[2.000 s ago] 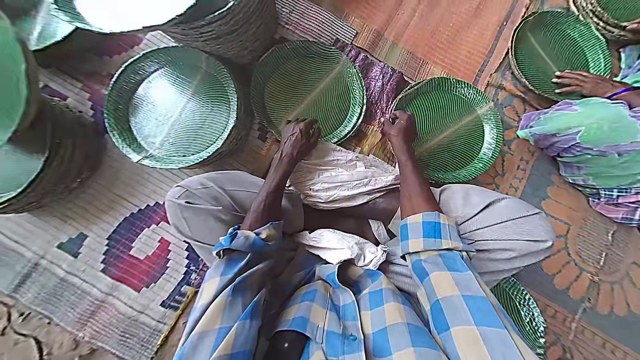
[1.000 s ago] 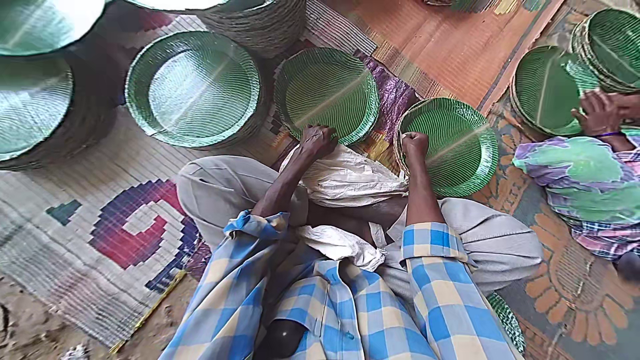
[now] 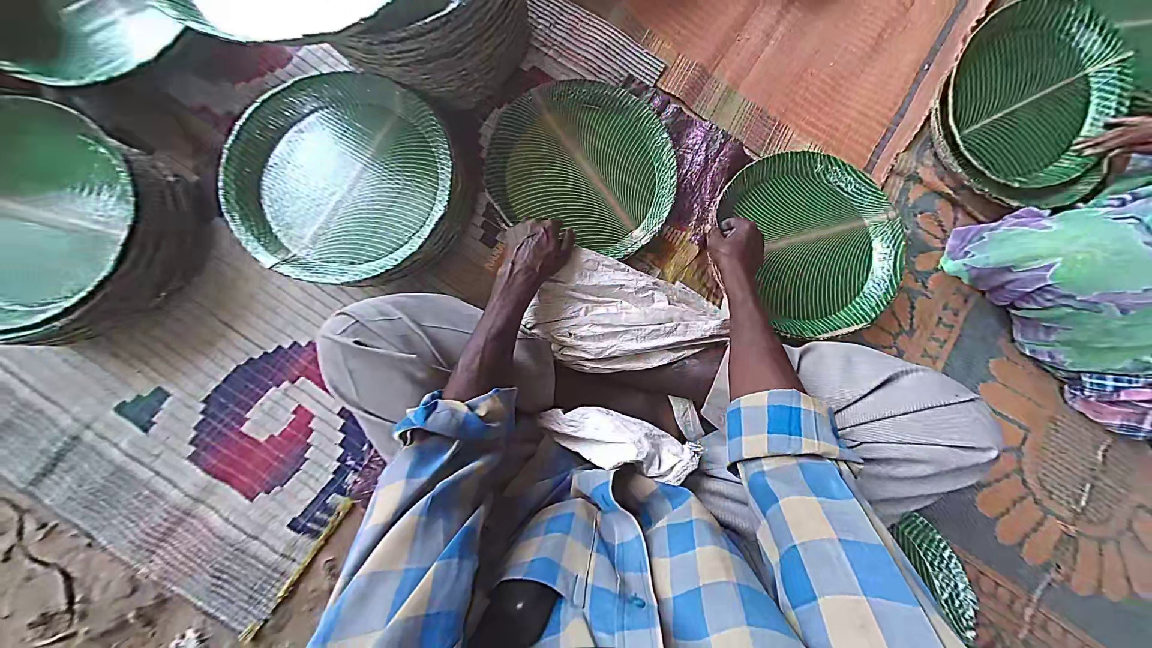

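Observation:
A crumpled white cloth or woven plastic sheet [image 3: 621, 315] lies across my lap. My left hand [image 3: 537, 252] is closed in a fist at its upper left corner, against the near rim of a green leaf-patterned plate [image 3: 585, 166]. My right hand [image 3: 736, 247] is closed at the left rim of another such plate [image 3: 814, 247], close to the cloth's right side; what it grips is hidden by the fingers. A second white cloth piece [image 3: 625, 441] is bunched at my waist.
Stacks of green plates [image 3: 337, 180] stand left and upper left. At the right, another person's hand [image 3: 1120, 137] touches a plate stack [image 3: 1035, 99], above a green and purple cloth [image 3: 1071, 270]. Patterned mats [image 3: 108, 450] cover the ground, with bare soil at lower left.
My hands stay closed at about the same places by the two plates. The other person's hand has shifted at the plate stack on the right.

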